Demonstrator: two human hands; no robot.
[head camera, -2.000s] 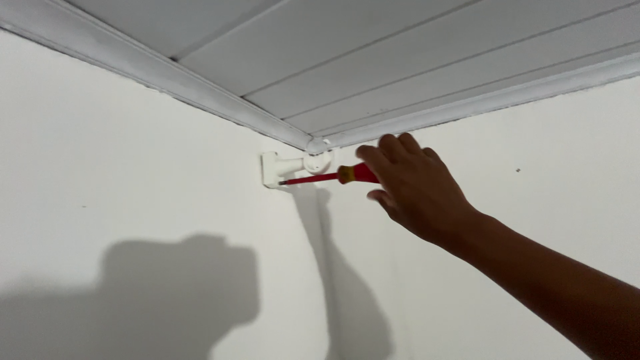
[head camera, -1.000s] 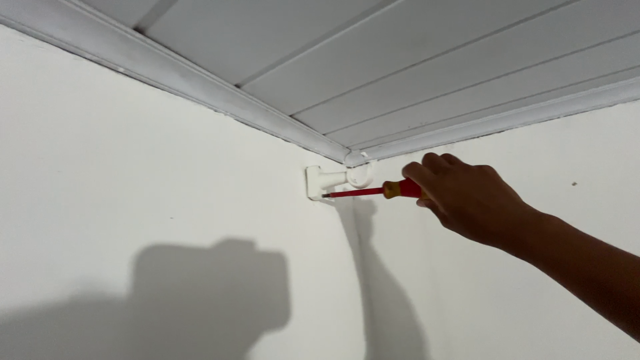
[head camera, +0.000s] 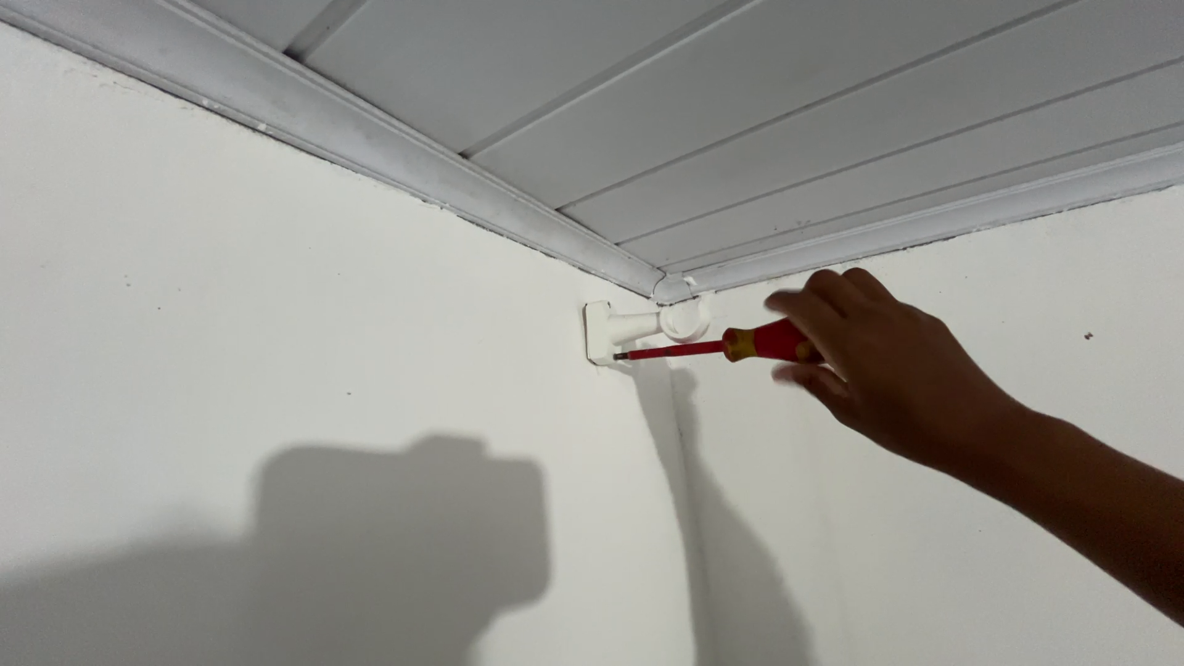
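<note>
My right hand comes in from the right and grips the red and yellow handle of an insulated screwdriver. The screwdriver lies nearly level, its red shaft pointing left. Its bare metal tip meets the lower part of the base plate of a white wall bracket. That base plate sits against the left wall, close to the corner, and a short arm runs from it to a round end at the right. Whether the tip is seated in a screw cannot be told. My left hand is out of view.
A grey panelled ceiling with a cornice lies just above the bracket. Two white walls, the left wall and the right wall, meet at the corner. Dark shadows fall across both.
The view has shifted, so the bracket and hand appear farther right than in the first frame. The screwdriver tip stays at the bracket's base plate, and my right hand keeps its hold on the handle.
</note>
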